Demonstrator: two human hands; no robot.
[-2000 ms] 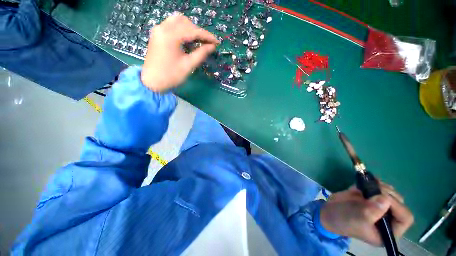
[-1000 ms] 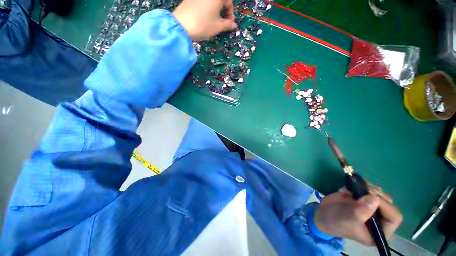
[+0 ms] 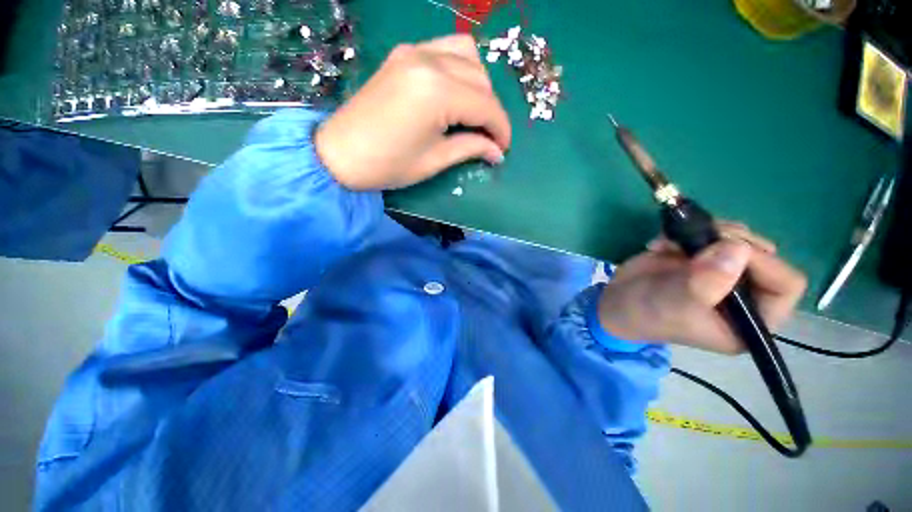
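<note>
My left hand (image 3: 425, 118) is low over the mat at the centre, thumb and fingertips close together. Whether a small part is between them cannot be told. The white round pad does not show; crumbs (image 3: 472, 180) lie just below the fingertips. My right hand (image 3: 705, 290) holds the black soldering iron (image 3: 690, 225), its thin tip pointing up and left above the mat. A loose pile of small white leaded discs (image 3: 540, 78) lies beyond and between the hands. The clear blister tray (image 3: 190, 105) with rows of boards is at the upper left.
A red heap (image 3: 475, 10) is cut off by the top edge. Tweezers (image 3: 858, 245) lie at the right. A yellow sponge in a dark frame (image 3: 883, 85) and a yellow round container (image 3: 780, 15) are at the upper right. The iron's black cord (image 3: 735, 405) loops below the mat edge.
The view has shifted, so the mat items sit higher in the picture. My left hand has moved from over the tray to the crumbs' area. My right hand still holds the iron.
</note>
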